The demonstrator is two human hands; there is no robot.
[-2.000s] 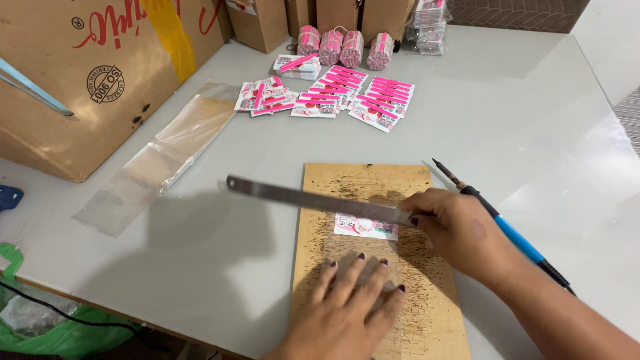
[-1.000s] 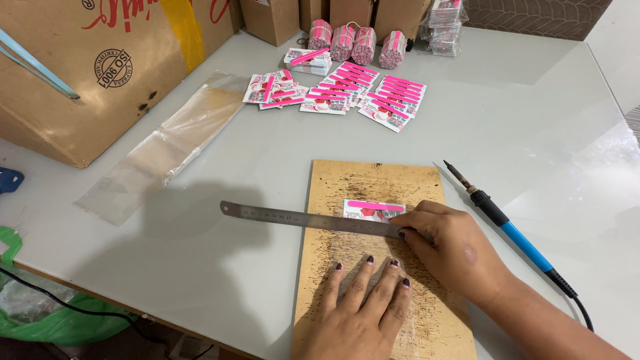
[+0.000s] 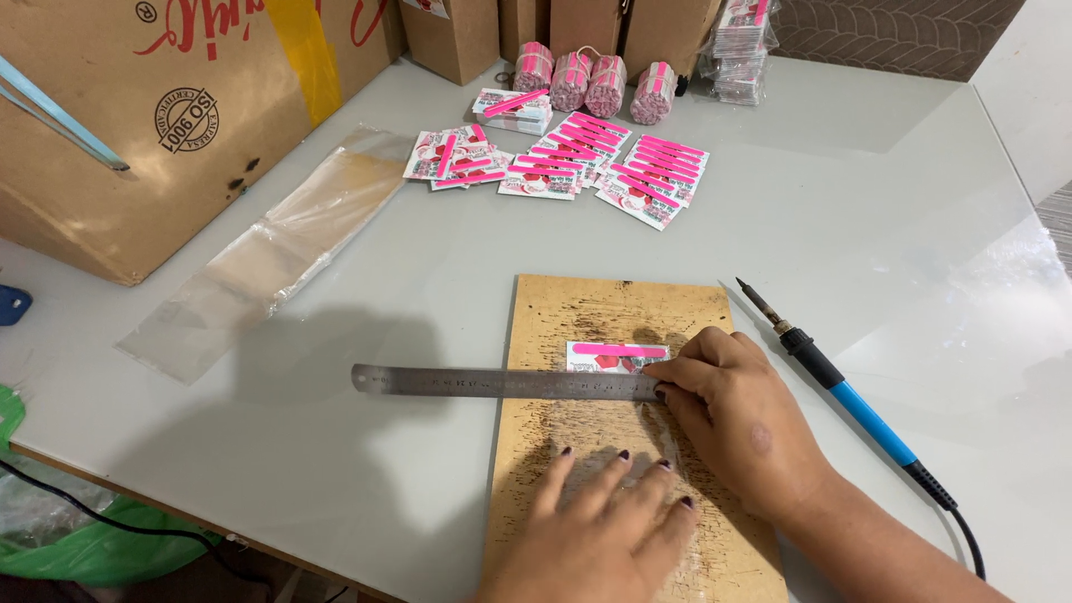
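My right hand [image 3: 745, 427] grips one end of a steel ruler [image 3: 469, 383] between thumb and fingers. The ruler lies across a scorched wooden board [image 3: 620, 301] and reaches past its left edge. Just above the ruler is a small printed card [image 3: 586, 362] with a pink nail file [image 3: 615, 350] on it, partly covered by the ruler and fingertips. My left hand [image 3: 611, 536] rests with spread fingers on the lower board, over what looks like clear plastic film [image 3: 670, 435]. A soldering iron [image 3: 863, 410] with a blue handle lies right of the board.
Cards with pink files [image 3: 653, 180] lie fanned behind the board, near bundled files [image 3: 605, 88] and a wrapped card stack [image 3: 741, 50]. Clear plastic sleeves [image 3: 276, 251] lie at left beside a large cardboard box [image 3: 226, 100]. The iron's cord [image 3: 971, 536] runs off at lower right.
My right hand has brought the ruler down from above the card to just below the pink file, now nearly level. The file on the card, hidden at first, has come into view.
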